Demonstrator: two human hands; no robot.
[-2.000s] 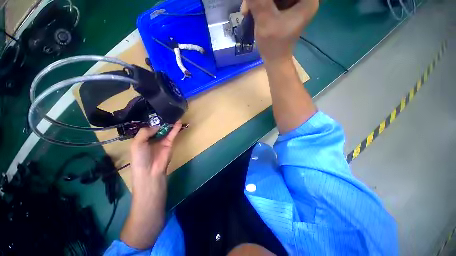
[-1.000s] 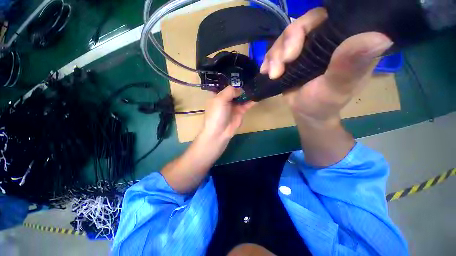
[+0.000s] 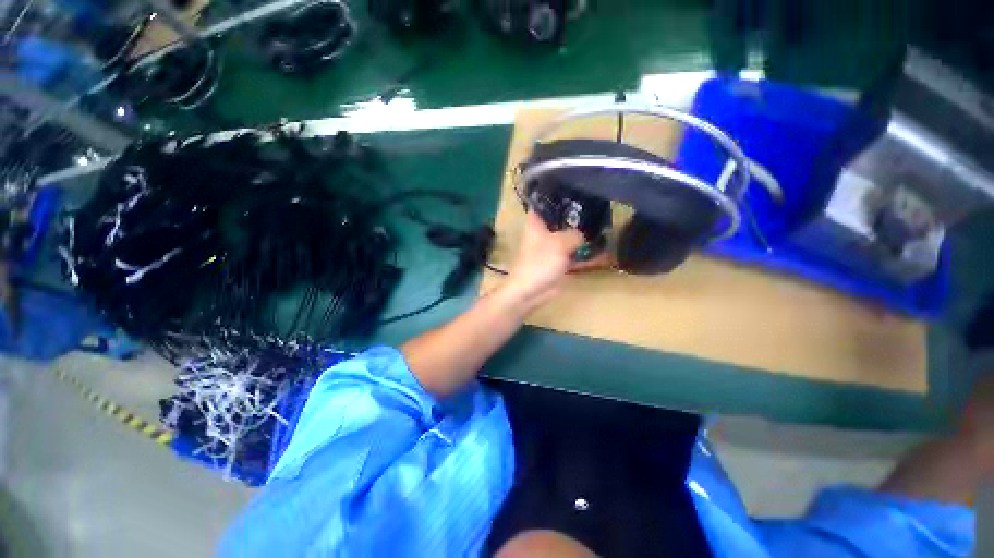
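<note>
The black headset (image 3: 654,234) with silver-grey hoops lies on the tan cardboard mat (image 3: 763,327). My left hand (image 3: 554,249) holds its open ear cup (image 3: 569,209) at the left end; a small pale part shows in the cup. The fingertips are partly hidden by the cup. My right hand is out of the picture; only a blurred right forearm shows at the right edge. The electric screwdriver is not in view.
A blue tray (image 3: 725,114) with a silver metal box (image 3: 888,207) stands right of the headset. A large black cable pile (image 3: 240,234) lies on the green bench at left. A blue bin (image 3: 273,463) heaped with white strands is below the bench edge. Other headsets lie at the back.
My right hand with the black screwdriver has left the ear cup and gone out of view at right. The camera has turned left. My left hand still holds the cup.
</note>
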